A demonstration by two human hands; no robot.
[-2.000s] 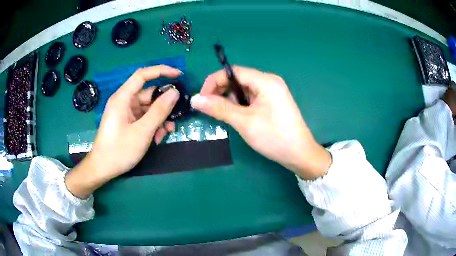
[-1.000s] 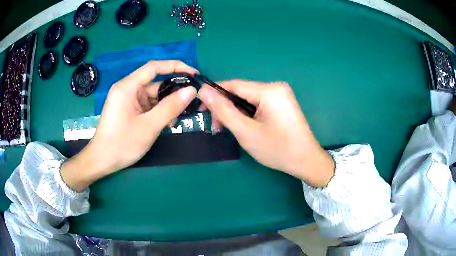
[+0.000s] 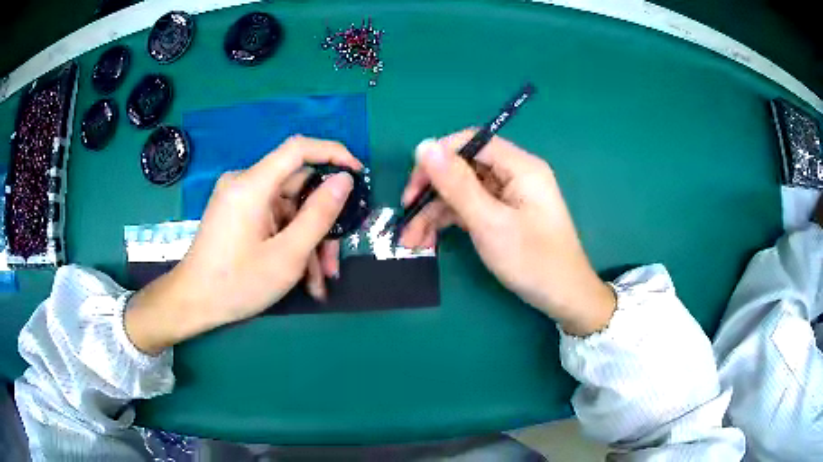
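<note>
My left hand (image 3: 262,226) holds a round black housing (image 3: 347,206) by its edge, thumb on its face, above the mat. My right hand (image 3: 492,203) grips slim black tweezers (image 3: 494,124) with pale lettering. Their tips point down and left, just right of the housing, over the whitish clear film strip (image 3: 162,242). Whether the tips hold anything cannot be told. Below the film lies a matte black strip (image 3: 379,287). A blue film sheet (image 3: 271,126) lies behind my left hand, which partly hides it.
Several black housings (image 3: 166,155) lie at the upper left. A loose pile of small wired parts (image 3: 356,45) lies at the top. A long parts tray (image 3: 41,167) stands at the left and another tray (image 3: 801,140) far right. Another person's sleeve (image 3: 776,316) is at the right.
My right hand has moved right, away from the housing, and the tweezers have turned so their tips point down toward the film strip. My left hand still holds the housing.
</note>
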